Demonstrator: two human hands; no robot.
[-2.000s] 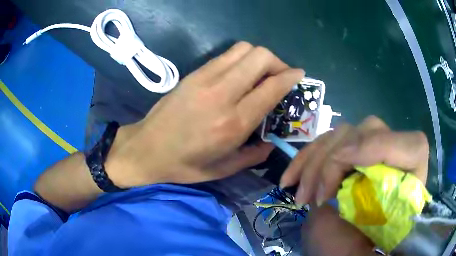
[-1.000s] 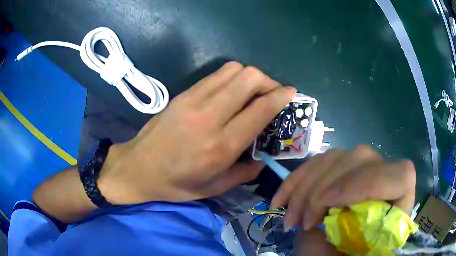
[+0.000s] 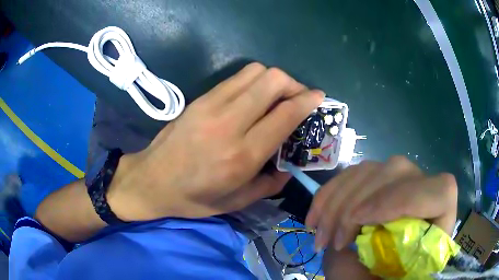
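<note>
The open white adapter housing [image 3: 331, 162] lies on the dark green worktop, its circuit parts facing up and its plug pins pointing right. My left hand [image 3: 219, 139] holds the housing at its left side, covering part of it. My right hand [image 3: 386, 199] is closed around the dispensing gun with yellow wrapping [image 3: 405, 249]; the fingers hide part of the gun. Its pale-blue nozzle [image 3: 303, 180] touches or nearly touches the housing's lower left corner. The coiled white output cable [image 3: 127, 72] lies at the upper left, with its free end over the worktop's left edge.
The green worktop [image 3: 262, 33] has a pale curved strip [image 3: 451, 71] at the right. A brown cardboard piece [image 3: 477, 238] is at the lower right. Thin dark cables [image 3: 295, 249] hang below the worktop's front edge. Blue floor with a yellow line [image 3: 41, 139] is at the left.
Compared with two seconds ago, hands, housing and cable appear lower and slightly left in the picture. Since one second ago they have barely shifted; the nozzle stays at the same corner.
</note>
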